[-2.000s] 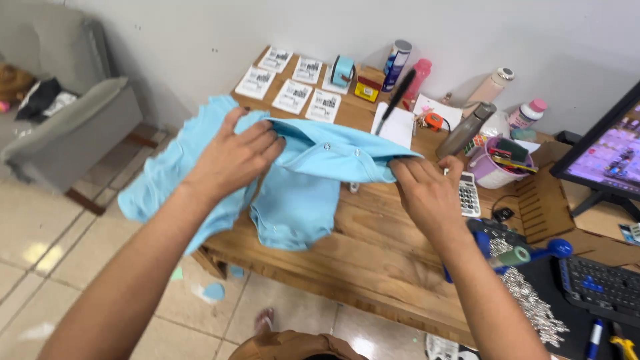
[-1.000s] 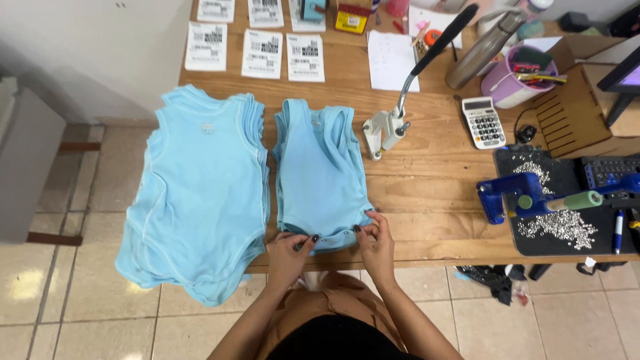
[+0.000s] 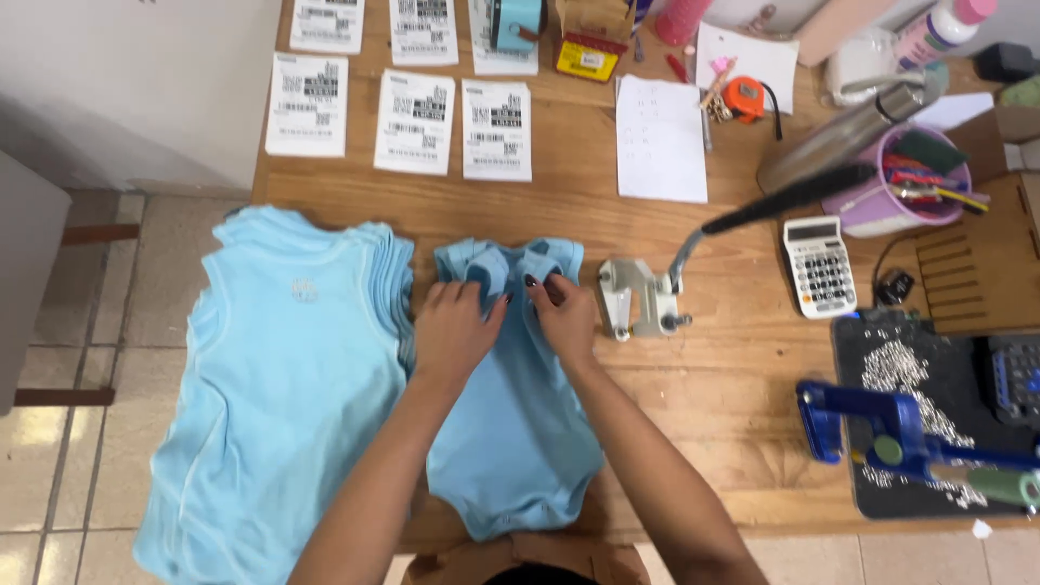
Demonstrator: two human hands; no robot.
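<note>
A light blue sleeveless baby bodysuit (image 3: 512, 414) lies on the wooden table in front of me, its crotch flap with snaps over the near edge. My left hand (image 3: 459, 321) pinches the left side of its neckline, and my right hand (image 3: 561, 313) holds the right strap part between thumb and fingers. Cloth at the shoulders is bunched and partly hidden by my fingers. Left of it lies a larger stack of light blue sleeveless garments (image 3: 284, 390), the top one with a small mark on the chest. A metal hand press with a black lever (image 3: 646, 301) stands close to my right hand.
Printed label stacks (image 3: 414, 122) and a handwritten sheet (image 3: 662, 138) lie at the back. To the right are a steel bottle (image 3: 845, 130), a purple pen bucket (image 3: 902, 179), a calculator (image 3: 819, 266), a blue hand tool (image 3: 886, 431) and a black mat with metal snaps (image 3: 894, 370).
Two seconds ago my hands held a garment up by its edge; one second ago they were at the bodysuit's bottom hem. Now both are at its neckline.
</note>
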